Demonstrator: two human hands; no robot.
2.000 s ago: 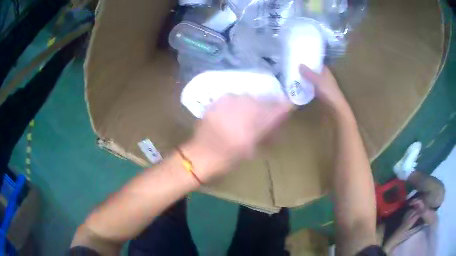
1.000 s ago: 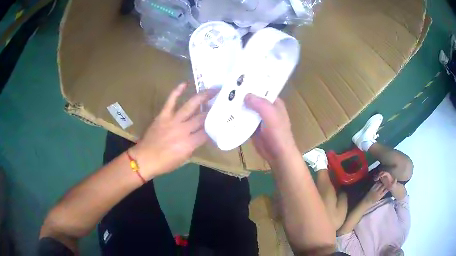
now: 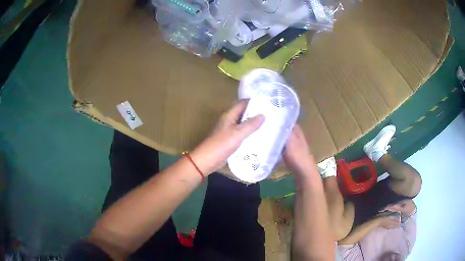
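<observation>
A white oval plastic unit, with round vent-like patterns near both ends, is held in the air over the near edge of the brown bulk carton. A second white rounded part shows behind its upper end. My left hand grips the unit's left side, thumb on the white face. My right hand is at its lower right side, slightly blurred, its fingers partly hidden behind the unit. Clear bags with parts lie deeper in the carton.
A yellow-green sheet with dark pieces on it lies in the carton. A white label is on the carton's near left. A seated person in pink and a red stool are at the lower right.
The unit's vented face now shows instead of the face with two dark ovals. Both white parts are stacked together. My left hand has closed on them. The yellow-green sheet is now uncovered.
</observation>
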